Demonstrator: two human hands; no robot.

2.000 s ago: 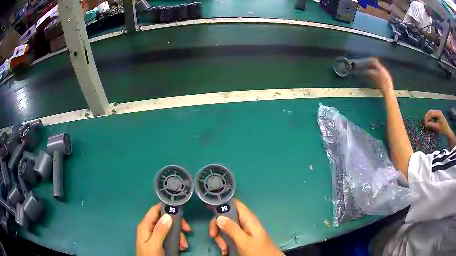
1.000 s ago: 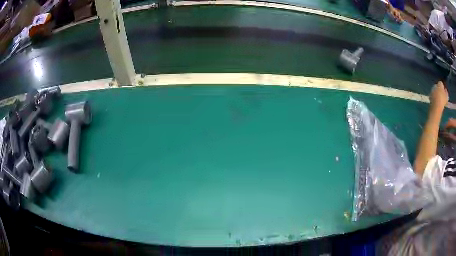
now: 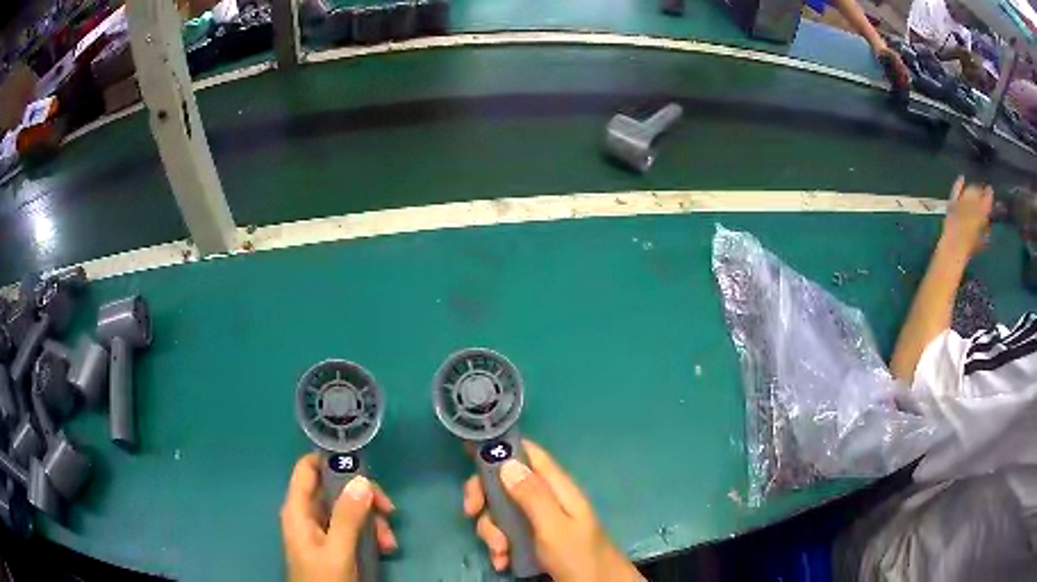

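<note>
My left hand (image 3: 330,526) is closed round the handle of a grey handheld turbo fan (image 3: 339,405), thumb just below its lit display. My right hand (image 3: 549,514) holds a second grey handheld turbo fan (image 3: 478,393) the same way, its display also lit. Both round spoked faces point up at me, a small gap between the two heads. The lower handles are partly hidden by my fingers and the frame edge.
A pile of fans (image 3: 55,392) lies at the left, with a single fan (image 3: 123,370) beside it. Another fan (image 3: 641,135) lies on the conveyor belt (image 3: 432,142) beyond the pale rail (image 3: 534,215). A clear plastic bag (image 3: 813,381) lies at right by a neighbour's arm (image 3: 942,279).
My hands, in view with two fans two seconds ago and out of view one second ago, are back holding two fans, now slightly apart. The fan on the belt has moved left.
</note>
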